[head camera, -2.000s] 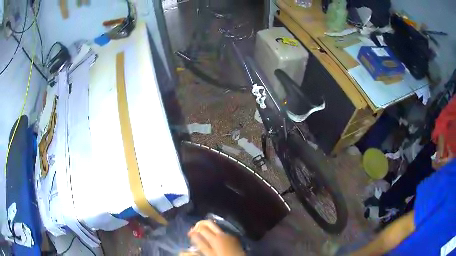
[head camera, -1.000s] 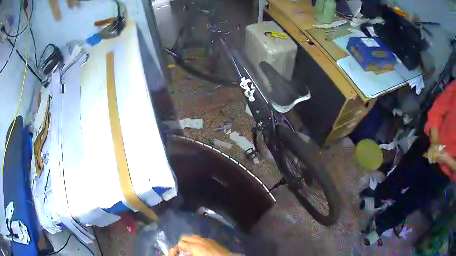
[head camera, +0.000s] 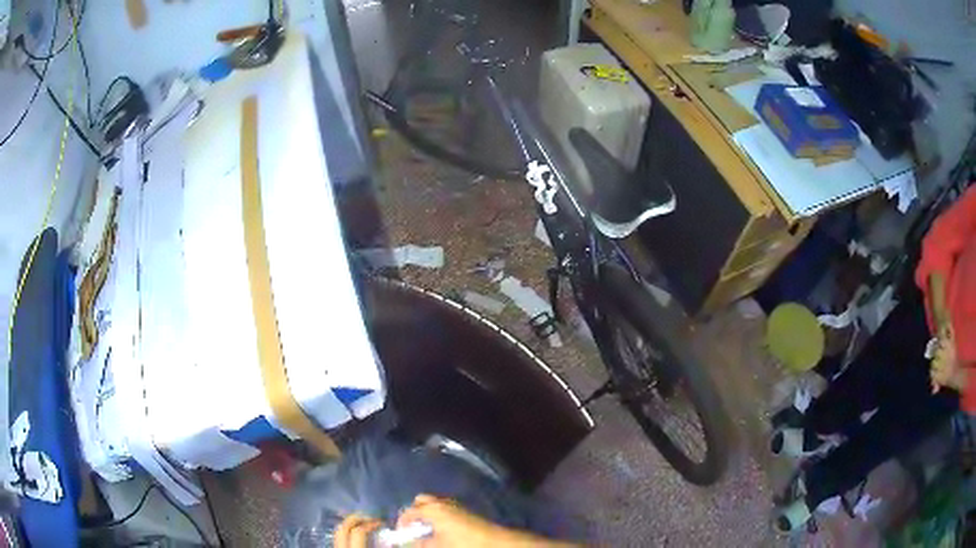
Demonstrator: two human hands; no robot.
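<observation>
A dark, shiny plastic bag (head camera: 375,480) bulges up at the bottom centre, its lower part cut off by the picture's edge. My right hand (head camera: 460,524) is closed at the top of the bag, fingers pointing left. My left hand (head camera: 357,531) is beside it on the left, mostly cut off by the bottom edge, with its fingers curled on the bag. A small whitish piece (head camera: 405,533) shows between the hands; blur hides what it is.
A white-covered ironing table (head camera: 203,268) stands left. A dark curved panel (head camera: 471,375) with a pale edge lies beyond the bag. A bicycle (head camera: 631,332) stands before a wooden desk (head camera: 738,203). A person in red (head camera: 952,289) is at right, near a yellow stool (head camera: 795,336) and scraps.
My left hand now shows clearly beside my right hand at the bag's top. The blue-shirted person seen at first at the right is gone from view; the person in red shows more.
</observation>
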